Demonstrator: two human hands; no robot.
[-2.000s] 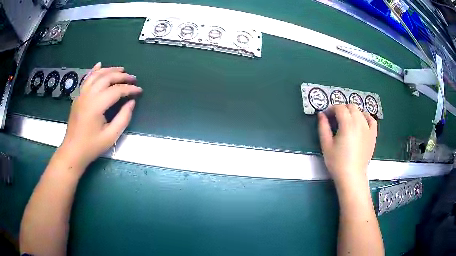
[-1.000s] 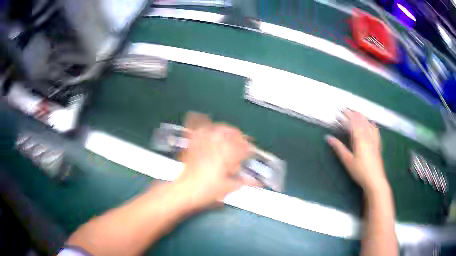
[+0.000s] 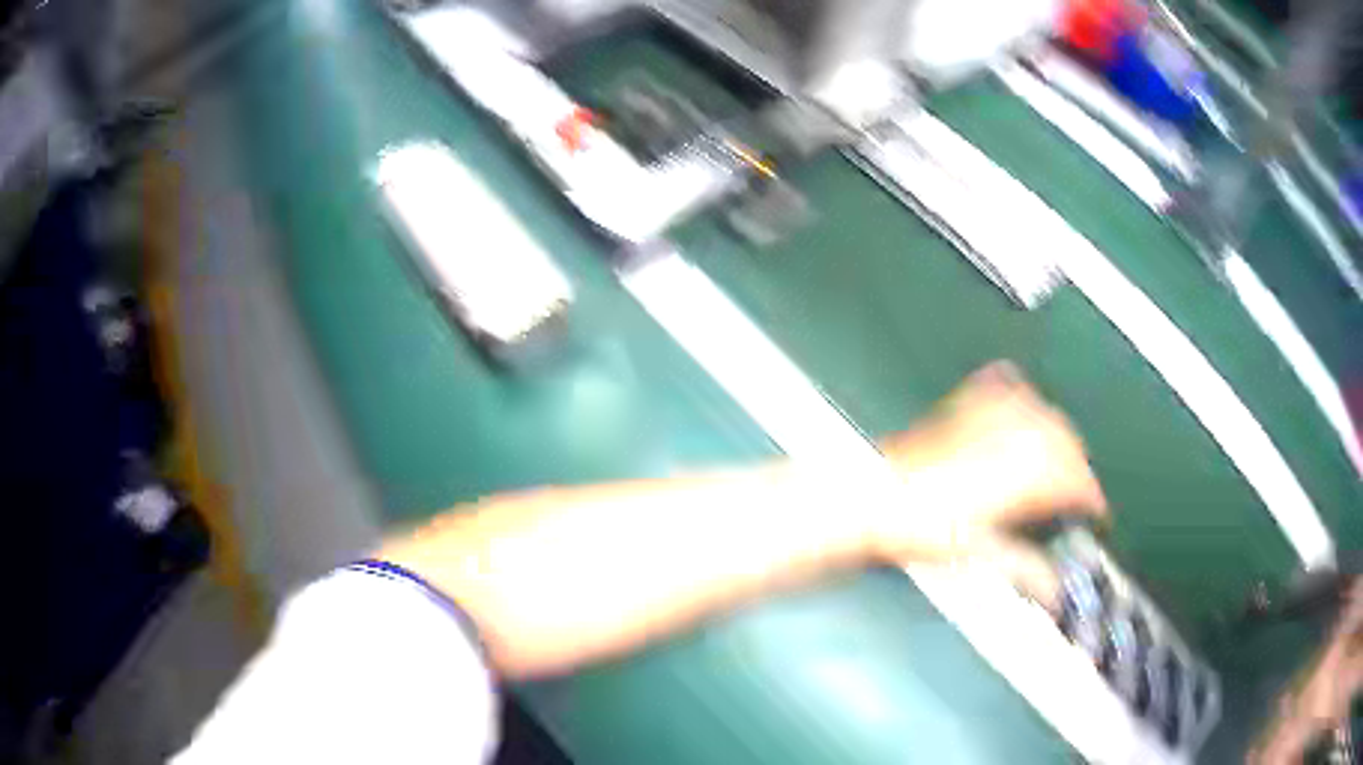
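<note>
The frame is blurred. My left hand [image 3: 999, 481] reaches over the near guide rail and is closed on the upper end of a four-position jig [image 3: 1129, 643] with dark round parts, at the lower right. My fingertips are hard to make out. My right hand [image 3: 1323, 702] is cut off by the right edge; only a blurred part of it or its forearm shows, and what it does cannot be told. Another silver jig or plate [image 3: 972, 224] lies along the far rail.
A bright thick jig block [image 3: 476, 247] lies on the green bench at left. The machine's white corner [image 3: 650, 194] with a red button [image 3: 577, 129] stands at the belt's upper end. Red [image 3: 1096, 27] and blue [image 3: 1154, 78] bins show at top right.
The view has swung left, bringing the bench block and machine corner into sight. My left hand now appears at a jig's end instead of over its middle. My right hand has moved mostly out of view.
</note>
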